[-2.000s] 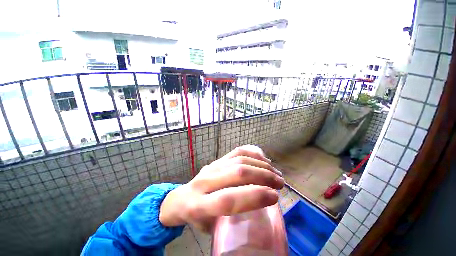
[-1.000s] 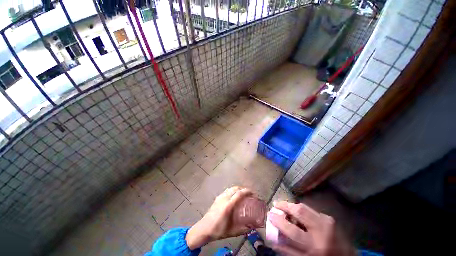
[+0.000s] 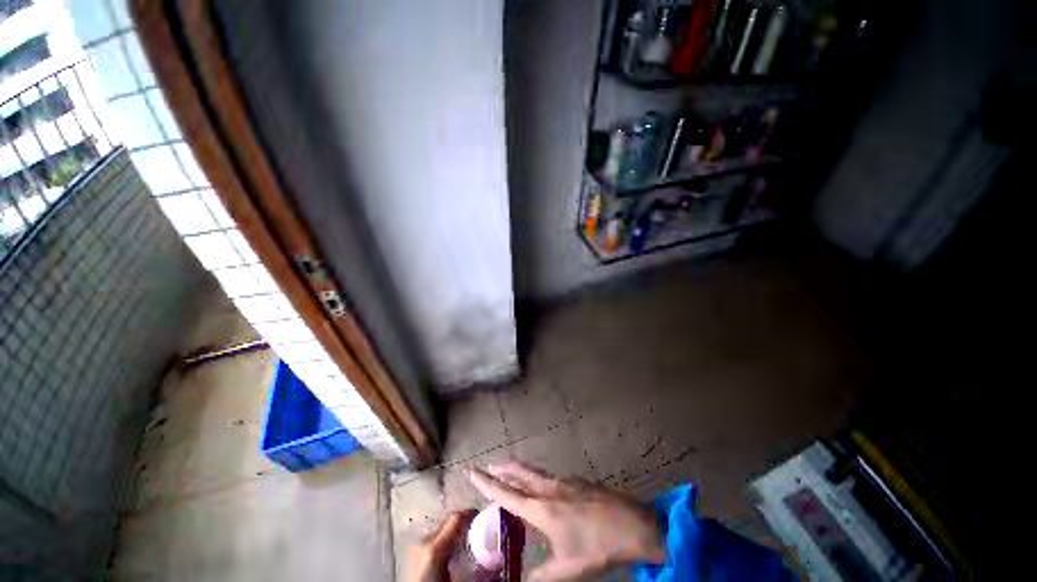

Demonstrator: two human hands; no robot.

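Note:
A pinkish bottle with a pale pink round lid (image 3: 489, 539) is low in the middle of the head view, cut off by the bottom edge. My left hand (image 3: 441, 553) is around its left side, partly out of the picture. My right hand (image 3: 574, 521), in a blue sleeve, is against the lid's right side with its fingers stretched over the top. It is blurred, and whether it grips the lid is unclear.
A blue crate (image 3: 303, 426) stands on the balcony floor beside the tiled door edge (image 3: 245, 273). A wall rack (image 3: 682, 182) holds several bottles. A pale box-like object (image 3: 813, 512) is at the lower right. The far right is dark.
The view has turned right from the balcony to the doorway and indoor wall. My right hand has brought the pale lid from beside the bottle to its top. My left hand still holds the bottle.

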